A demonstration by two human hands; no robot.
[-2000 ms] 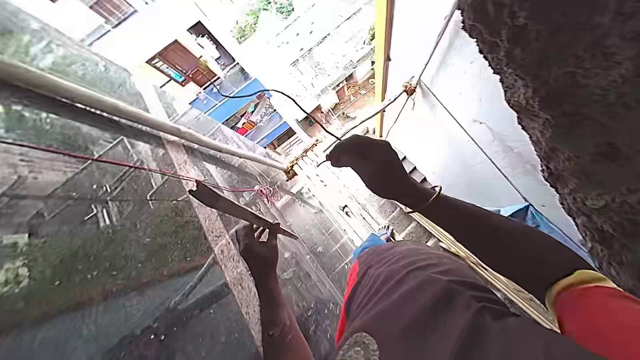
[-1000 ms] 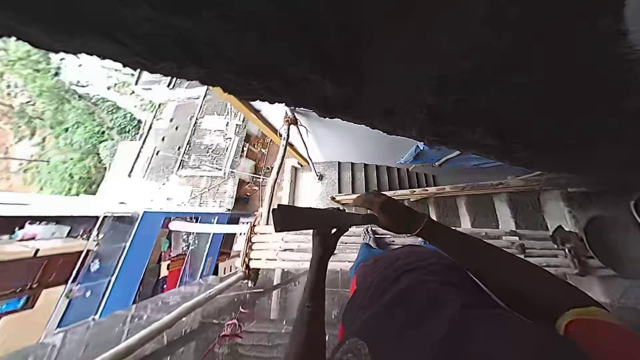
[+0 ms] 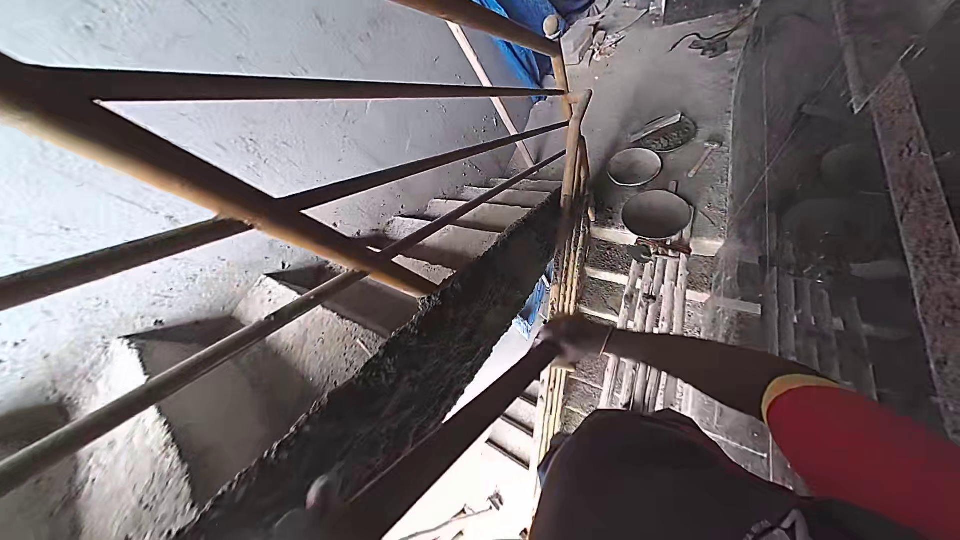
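Observation:
A long dark piece, apparently the wooden board [image 3: 457, 442], slants from the centre to the lower left. My right hand [image 3: 571, 339] is closed around its upper end, in front of upright bamboo poles [image 3: 576, 217]. At the lower left, what looks like my left hand [image 3: 321, 496] is dark and blurred at the board's lower end; only a pale fingertip stands out, and its grip is unclear. Beyond the board runs the rough concrete side [image 3: 420, 367] of a staircase.
Wooden rails [image 3: 247, 202] cross in front of concrete steps [image 3: 225, 382] and a pale wall [image 3: 225, 150]. Round pans [image 3: 657, 214] and a hammer-like tool [image 3: 705, 156] lie on the landing, beyond a bamboo ladder-like frame [image 3: 660, 300]. Netting [image 3: 787, 187] hangs at right; blue sheeting [image 3: 517, 45] lies at top.
The view has swung strongly towards the staircase. Two seconds ago my right hand was apart from the board in my left hand; now it is closed on the board's upper end.

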